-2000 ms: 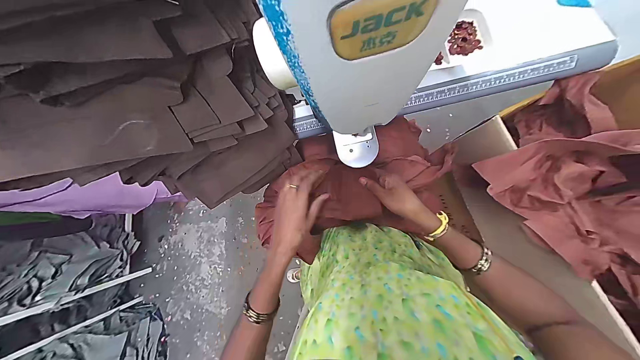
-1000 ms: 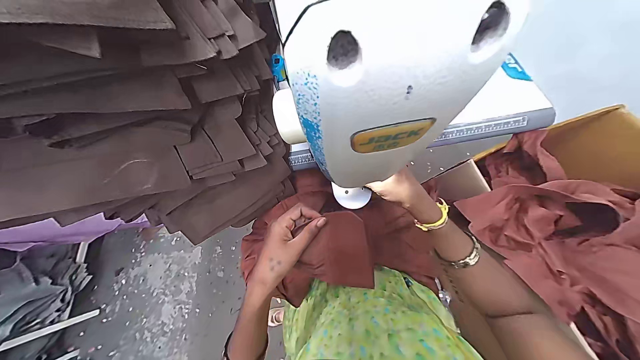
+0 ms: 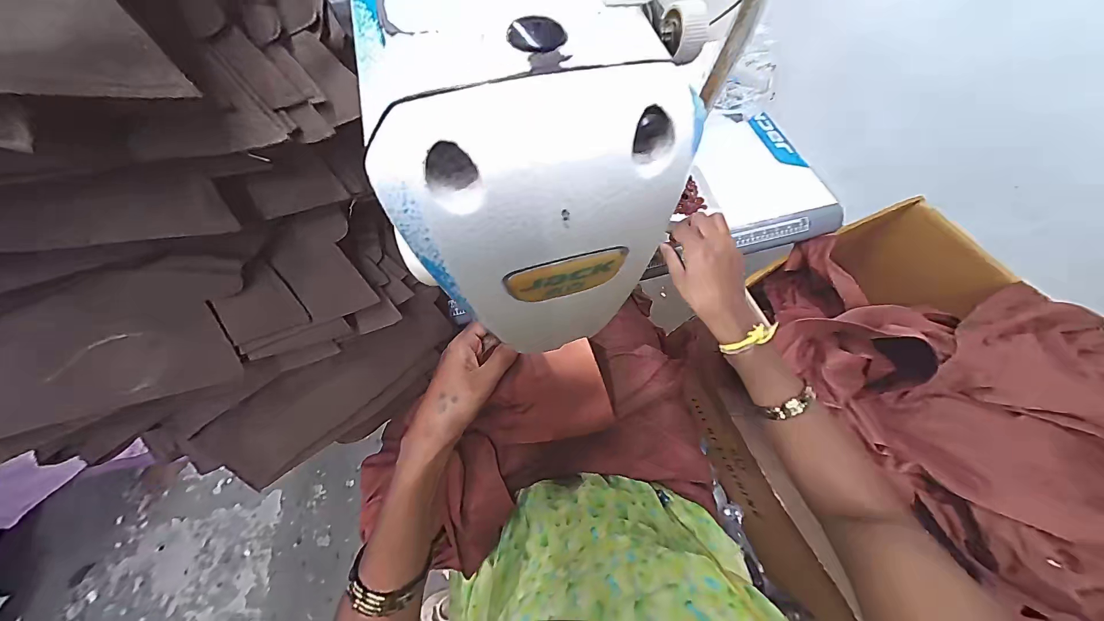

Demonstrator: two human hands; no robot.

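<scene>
A white and blue Jack sewing machine (image 3: 535, 207) fills the upper middle and hides its needle area. My left hand (image 3: 466, 371) pinches the edge of a rust-brown cloth garment (image 3: 552, 397) beneath the left side of the machine head. The garment hangs over my lap. My right hand (image 3: 707, 267) is off the cloth, at the right of the machine head, its fingers bent beside a small tray of dark red buttons or similar small pieces (image 3: 690, 198). Whether those fingertips hold a piece cannot be told.
Stacked dark brown cut fabric pieces (image 3: 129, 328) crowd the left side. To the right, a cardboard box (image 3: 923, 250) holds more rust-brown garments (image 3: 1018, 388). The machine's white bed with a printed ruler (image 3: 776, 233) extends behind my right hand. Purple cloth (image 3: 43, 487) lies at lower left.
My right hand has gone from the cloth under the machine head to beside the small tray. My left hand has moved to the cloth's edge near the machine head. The view has shifted, with the machine larger.
</scene>
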